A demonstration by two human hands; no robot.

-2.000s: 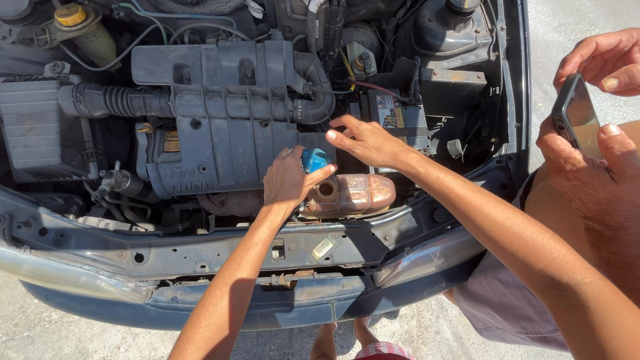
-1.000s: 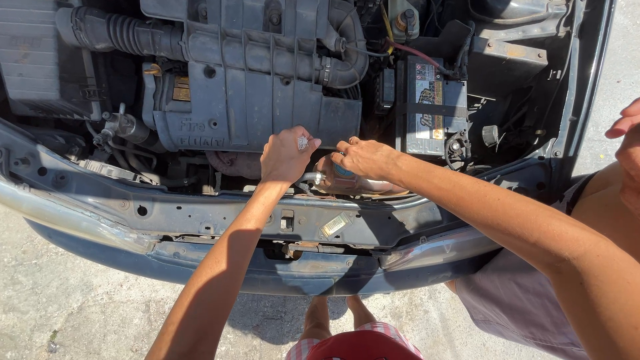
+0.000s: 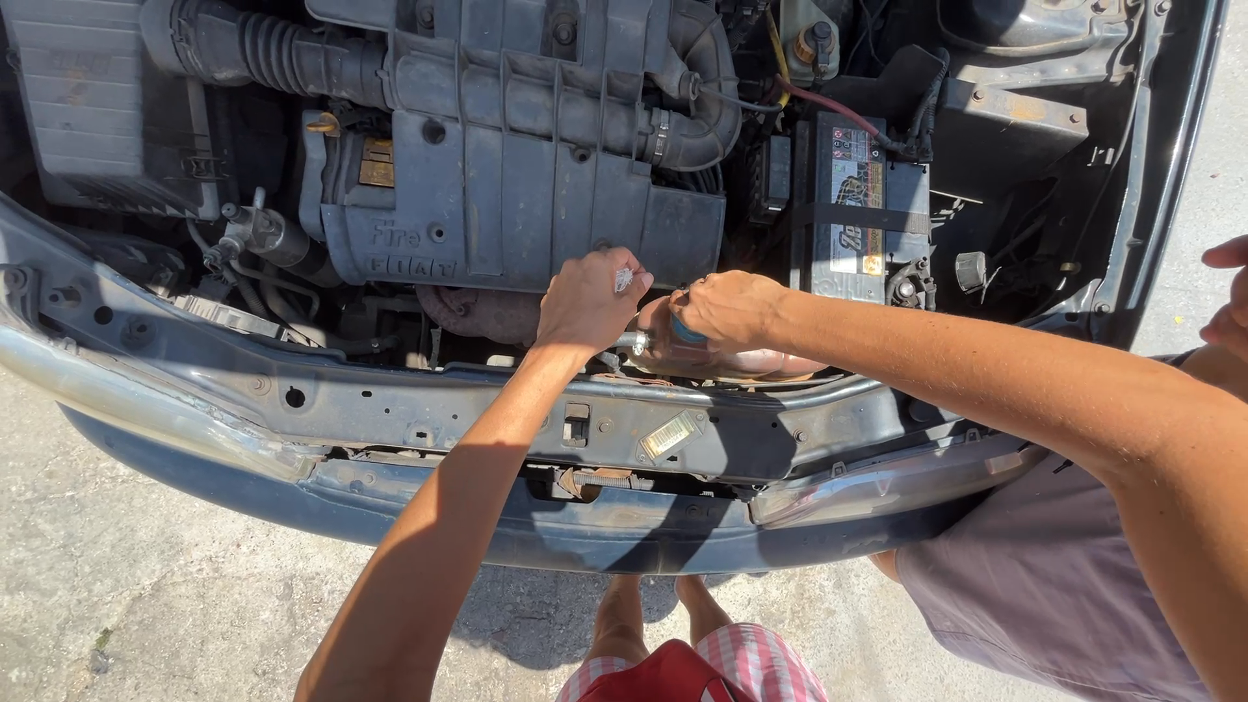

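Observation:
A brownish plastic fluid reservoir (image 3: 746, 367) lies behind the car's front crossmember. My right hand (image 3: 733, 307) grips a blue cap (image 3: 687, 331) at the top of this reservoir, with the fingers hiding part of the cap. Whether the cap is seated cannot be told. Just to the left, my left hand (image 3: 591, 300) is closed around a small whitish, crumpled-looking thing (image 3: 624, 280), mostly hidden by thumb and fingers. Below that hand, a hose fitting with a metal clamp (image 3: 640, 342) meets the reservoir's left side.
The grey plastic engine cover (image 3: 526, 205) lies behind my hands. A strapped car battery (image 3: 858, 210) with a red cable stands to the right. The front crossmember (image 3: 497, 409) runs before me. Another person's hand (image 3: 1233, 292) is at the right edge, with their grey shorts (image 3: 1033, 575) below.
Two seconds ago my left hand held the blue cap beside the reservoir's open neck; my right hand now holds it. The other person's phone is out of view.

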